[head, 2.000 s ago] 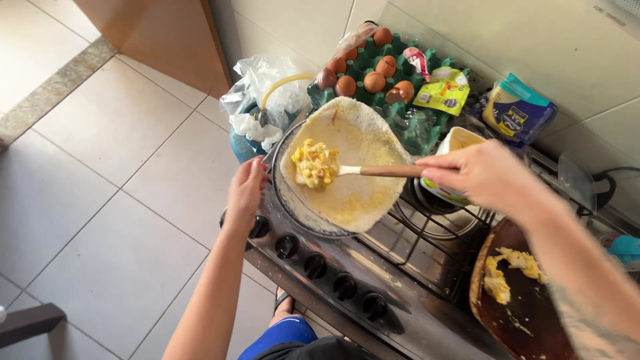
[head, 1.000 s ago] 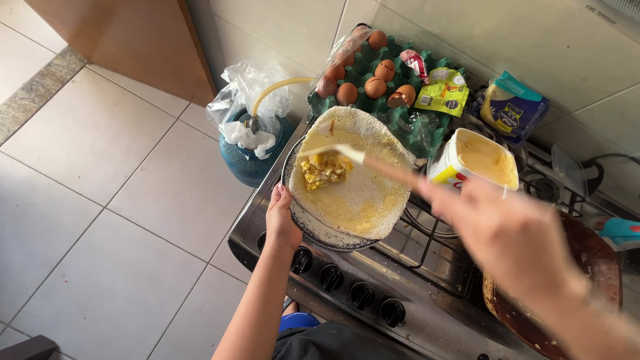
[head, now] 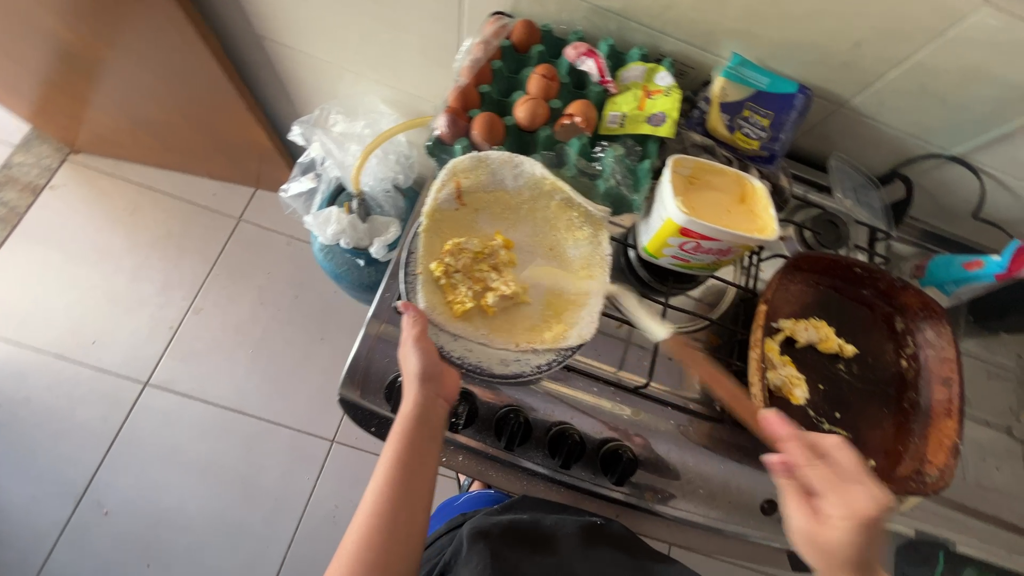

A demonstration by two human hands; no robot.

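My left hand (head: 428, 364) grips the near left edge of a round dark pan (head: 496, 364) above the stove's front left. A pale flatbread (head: 560, 232) lies on the pan, curling up at its edges, with a heap of scrambled egg (head: 480, 276) on it. My right hand (head: 824, 480), somewhat blurred, holds the wooden handle of a spatula (head: 712, 376); its pale blade is smeared by motion near the flatbread's right edge. Right of it, a worn brown square pan (head: 904, 384) on the stove holds smaller pieces of scrambled egg (head: 788, 360).
A margarine tub (head: 712, 216) stands open on the stove grate (head: 664, 320). Behind are a green egg tray (head: 512, 80) with several brown eggs, a yellow-green packet (head: 644, 100) and a blue packet (head: 756, 108). A blue gas cylinder (head: 352, 268) with a hose stands left; control knobs (head: 512, 428) line the stove front.
The egg heap, on the spatula two seconds ago, now lies on the flatbread. My right hand has drawn the spatula back toward the square pan. My left hand has taken hold of the round pan.
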